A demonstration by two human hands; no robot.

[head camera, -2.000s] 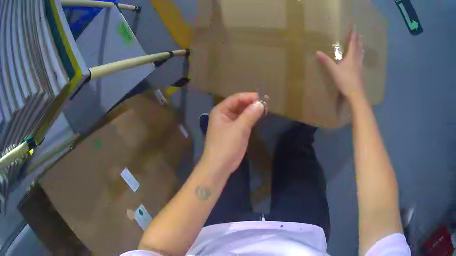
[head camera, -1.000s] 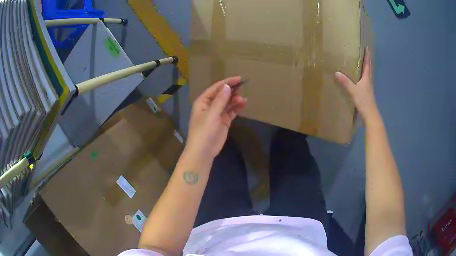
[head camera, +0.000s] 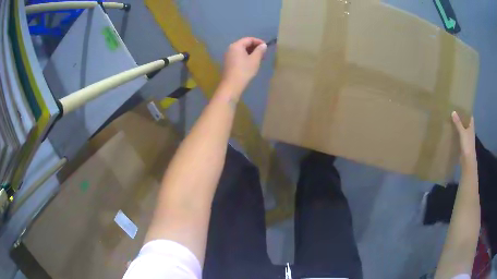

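A large brown carton (head camera: 376, 103) with shiny tan tape bands is in front of my legs, tilted, over the grey floor. My right hand (head camera: 465, 136) is on its right edge, thumb on the near face; the other fingers are partly hidden. My left hand (head camera: 245, 59) is just left of the carton's left edge. Its thumb and index finger pinch a small thin dark item (head camera: 271, 41), whose tip is at that edge. I cannot tell what the item is.
Another brown carton (head camera: 103, 190) with white labels lies at lower left. Cream pipe rails (head camera: 122, 80) and a stack of sheets (head camera: 24, 92) are at left. Yellow tape (head camera: 182, 41) crosses the floor. A dark shoe or trouser leg shows at right.
The carton has moved right and turned, with my right hand at its right edge. My left hand has moved up and away from its face to its left edge, still pinching the dark item.
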